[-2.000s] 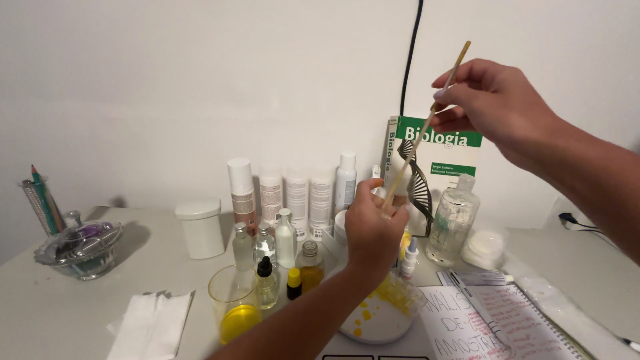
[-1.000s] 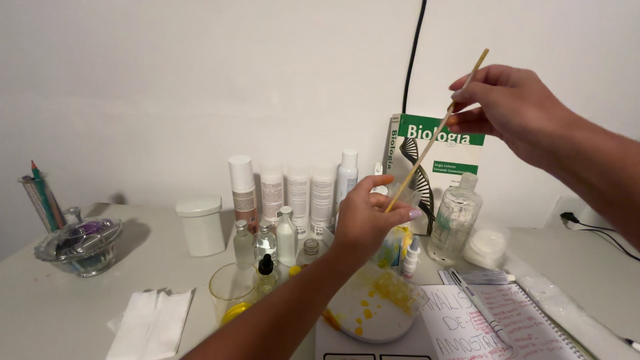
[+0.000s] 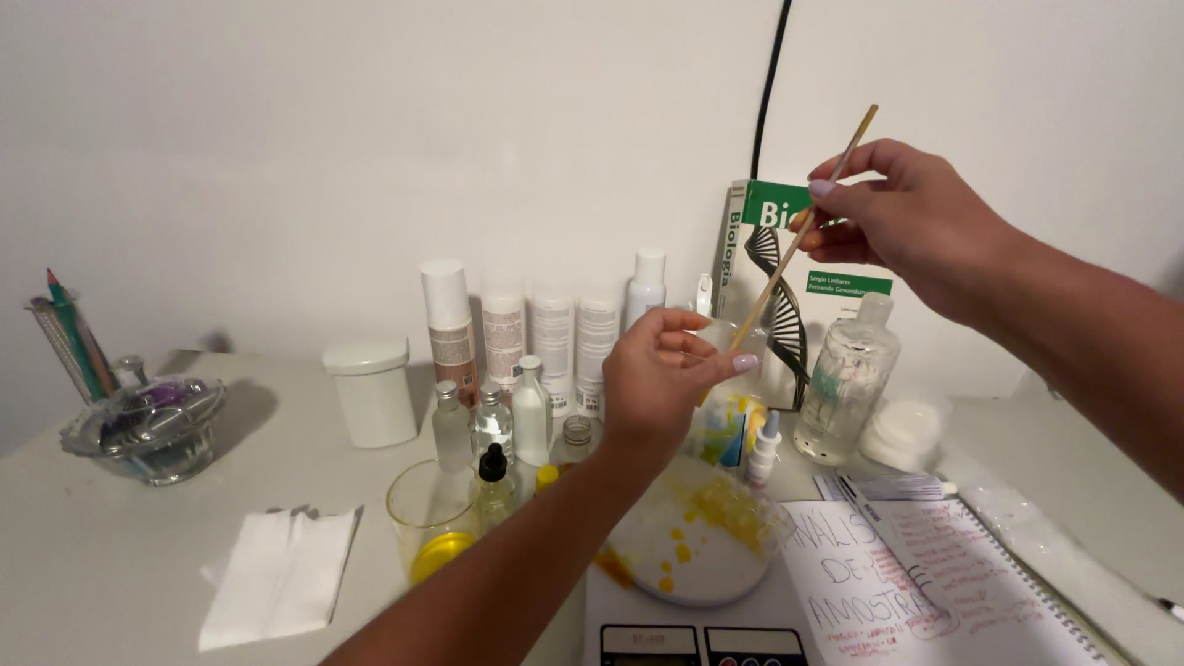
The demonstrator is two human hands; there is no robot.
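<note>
A thin wooden stick [image 3: 782, 268] slants across the view, its upper end stained yellow. My right hand [image 3: 888, 208] pinches it near the upper part, before a biology textbook [image 3: 832, 324]. Around a clear cup [image 3: 726, 333], partly hidden by its fingers, my left hand [image 3: 666, 370] is closed, and the stick's lower end reaches down at the cup's mouth. Below, a white round plate [image 3: 694, 573] with yellow spots and smears rests on a kitchen scale [image 3: 703, 624]. Beside the plate stands a small white dropper bottle [image 3: 763, 453].
Several small glass bottles [image 3: 453, 430] stand left of my left forearm, with a glass beaker [image 3: 430, 499] in front. Tall white bottles [image 3: 504, 333] line the back. A white jar [image 3: 370, 393], folded tissue [image 3: 282, 573], glass bowl [image 3: 153, 430], notebook [image 3: 962, 573] and clear bottle [image 3: 846, 379] lie around.
My right hand has moved up from its place two seconds ago, drawing the stick's upper end rightward. My left hand has shifted slightly, uncovering more of the clear cup.
</note>
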